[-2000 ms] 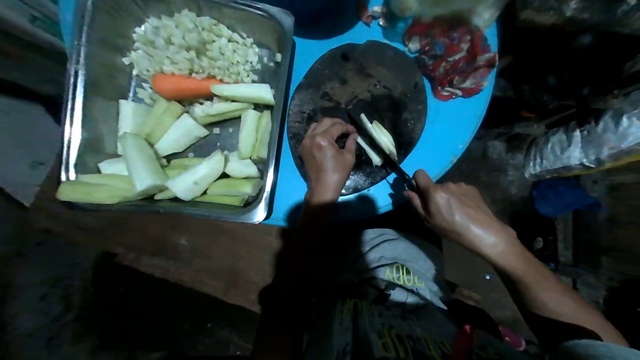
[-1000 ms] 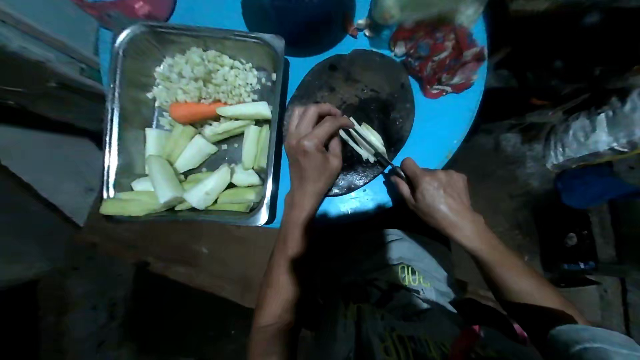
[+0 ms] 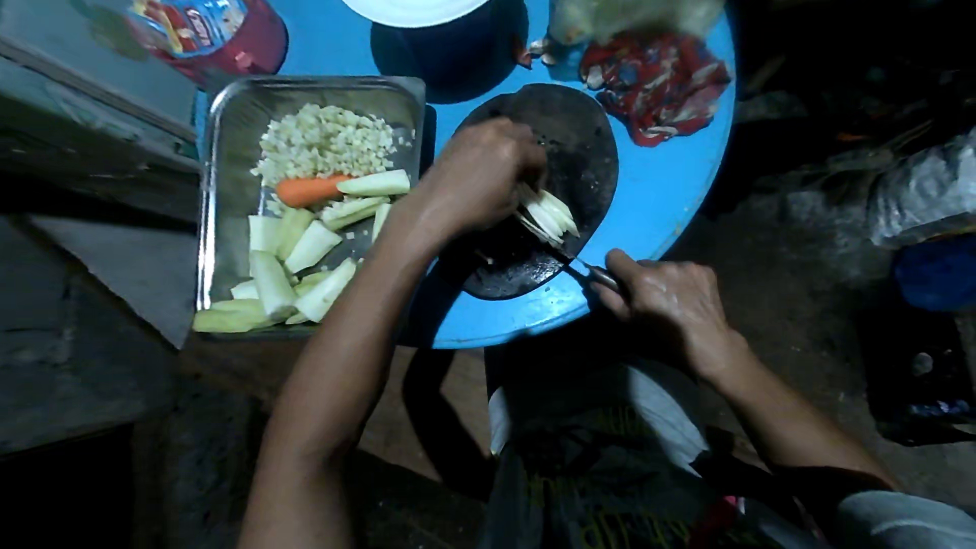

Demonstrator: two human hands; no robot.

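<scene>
My right hand [image 3: 662, 299] is closed on the dark handle of a knife [image 3: 602, 278], whose blade points up and left over a round dark chopping board [image 3: 583, 137]. Pale cut vegetable strips [image 3: 550, 215] lie bunched on the board beside the blade. At their upper left end is my left hand [image 3: 496, 171], its fingers curled down at the strips; the fingertips are hidden. Left of the board, a metal tray [image 3: 206, 229] holds diced pale vegetable [image 3: 328, 143], a carrot piece [image 3: 309, 191] and several peeled pale green vegetable pieces [image 3: 273, 284].
The board and tray rest on a round blue table [image 3: 686, 198]. A dark pot or bucket with a white lid or plate [image 3: 419, 9] stands behind the board. A red patterned plastic bag [image 3: 657, 88] lies at the back right, and a pink container [image 3: 263, 46] with packets at the back left.
My left hand has moved up over the board, and its forearm now crosses the tray's right side. My right hand, still holding the knife, sits lower relative to the board.
</scene>
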